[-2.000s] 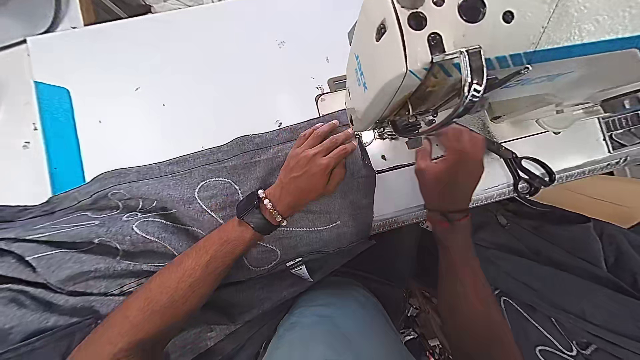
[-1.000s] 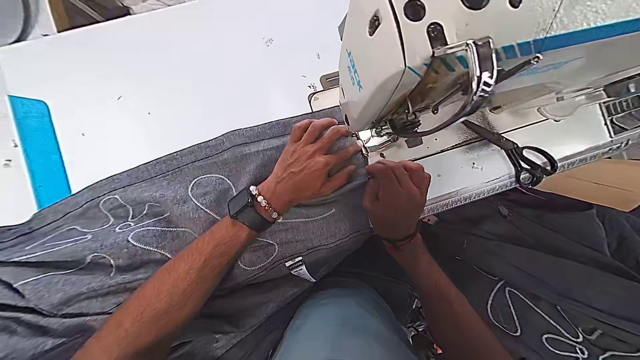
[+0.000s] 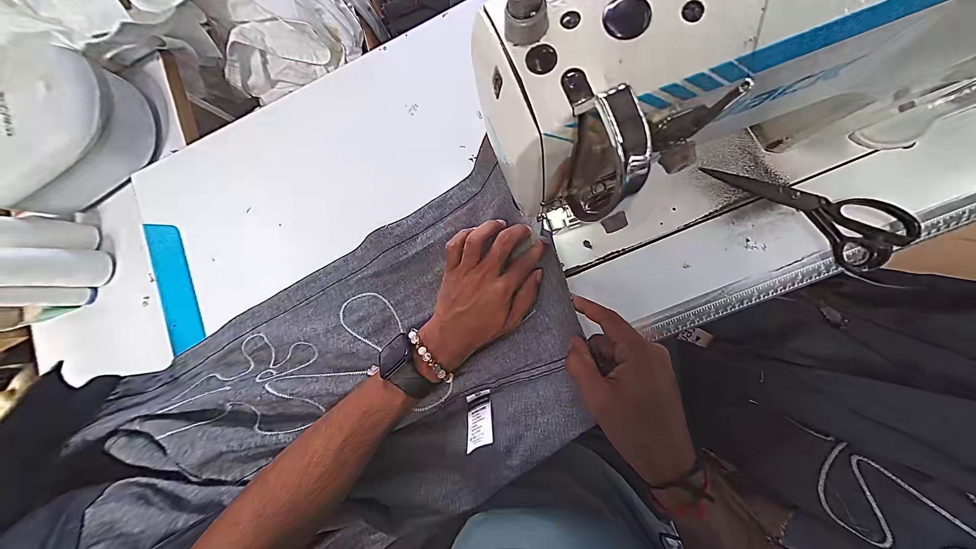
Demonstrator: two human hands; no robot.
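A dark grey fabric piece with white looping embroidery [image 3: 412, 252] lies across the sewing table, its right end under the head of a white and blue Jack sewing machine [image 3: 625, 99]. My left hand [image 3: 488, 293] rests on the cloth just left of the presser foot [image 3: 560, 217], fingers close together, wearing a dark watch and a beaded bracelet. At the cloth's right edge, my right hand [image 3: 629, 381] pinches the fabric between thumb and forefinger. A white care label [image 3: 479, 422] bearing writing is attached near a seam. Black scissors [image 3: 823, 210] lie on the machine bed, right of the needle area.
A measuring tape strip [image 3: 762, 296] runs along the table's front edge. More dark embroidered fabric [image 3: 862, 381] hangs at the right. White thread cones or rolls [image 3: 49, 255] and a large white container [image 3: 57, 130] stand at the left. Crumpled white cloth [image 3: 290, 53] lies behind the table.
My right hand, at the machine bed two seconds ago, has moved back toward me to the cloth's right edge. The cloth's right part has turned, with its far corner now beside the machine head. The view has shifted.
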